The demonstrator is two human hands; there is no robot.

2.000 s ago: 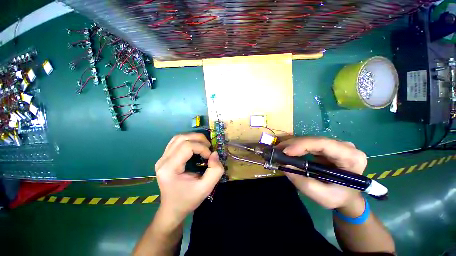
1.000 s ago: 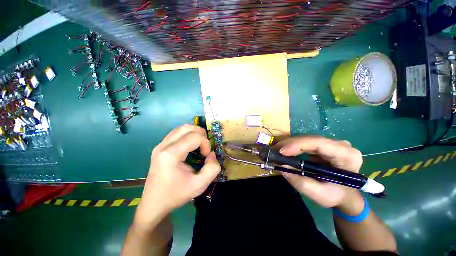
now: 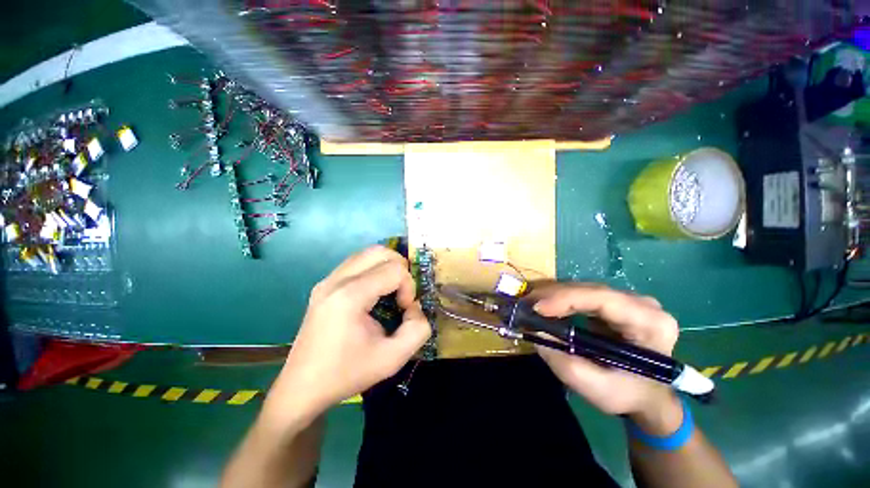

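The narrow green PCB strip lies along the left edge of the tan work board. My left hand is at its left side, thumb and forefinger pinched by the strip on what looks like a thin battery lead; the fingers mostly hide it. My right hand holds the black soldering iron, its tip and solder tube pointing left at the strip. Two silver-white pouch cells lie on the board, one upper and one lower by my right fingers. A yellow cell end shows above my left hand.
Stacked trays with red wires stand behind the board. Wired PCB strips lie left of it, and a cell pile lies on a clear tray at far left. A yellow-green tin and black station box stand right.
The view has shifted, so the bench things sit lower in the picture. My left hand has closed in over the nearby cell, which is now mostly covered. The iron stays at the strip.
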